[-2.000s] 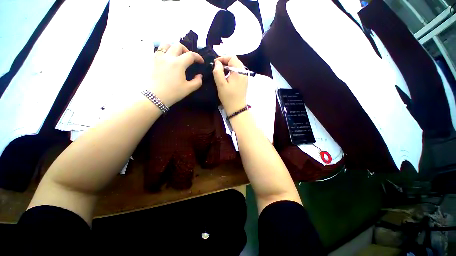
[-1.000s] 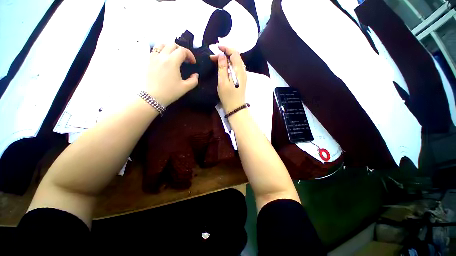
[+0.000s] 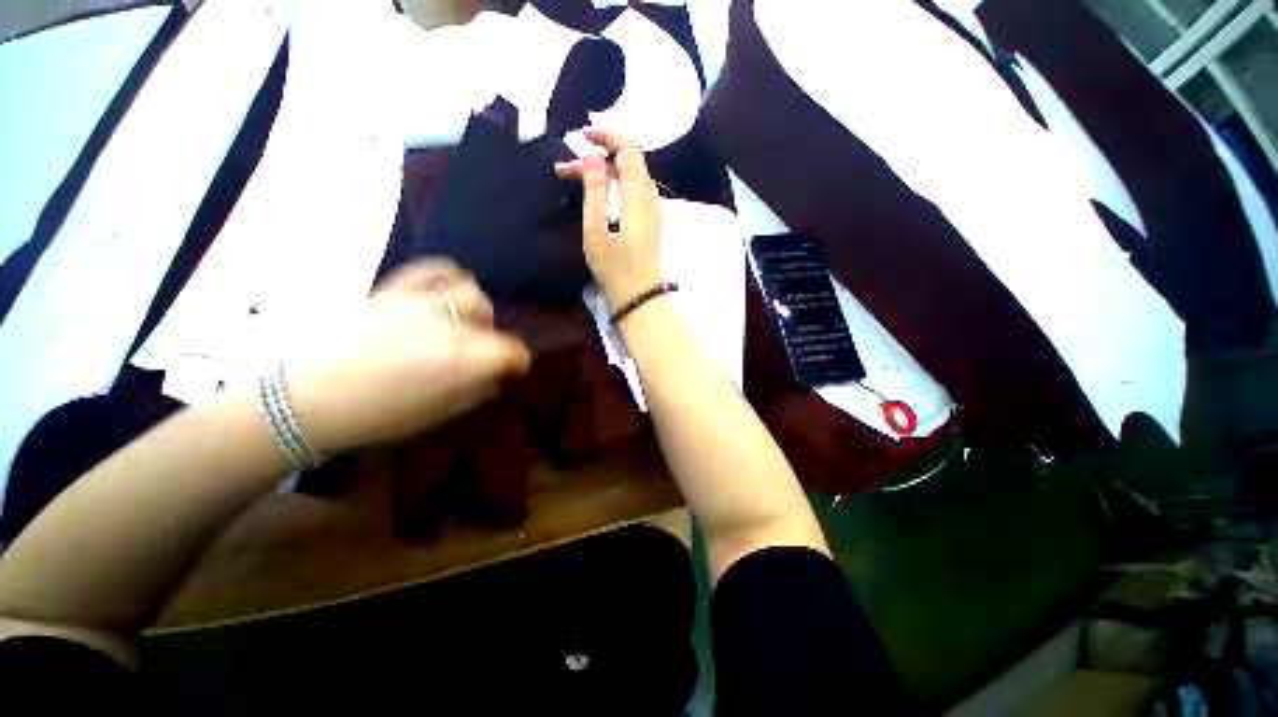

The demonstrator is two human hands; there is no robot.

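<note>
Dark cut pieces lie stacked at the centre of the table. My right hand is at their right edge and holds a thin pen with its dark end towards my wrist. A small white piece shows at its fingertips. My left hand is blurred, below and left of the dark pieces; whether it holds anything cannot be told. Dark red-brown cut pieces lie below the hands near the table edge.
A phone with lit text lies right of my right forearm, with a red ring below it. Long white pattern pieces lie over dark panels. A curved white piece is above my right hand. The table edge is near me.
My left hand has come off the dark pieces and moved down and left. My right hand has stayed by them with the pen, which has swung from sideways to pointing back at my wrist.
</note>
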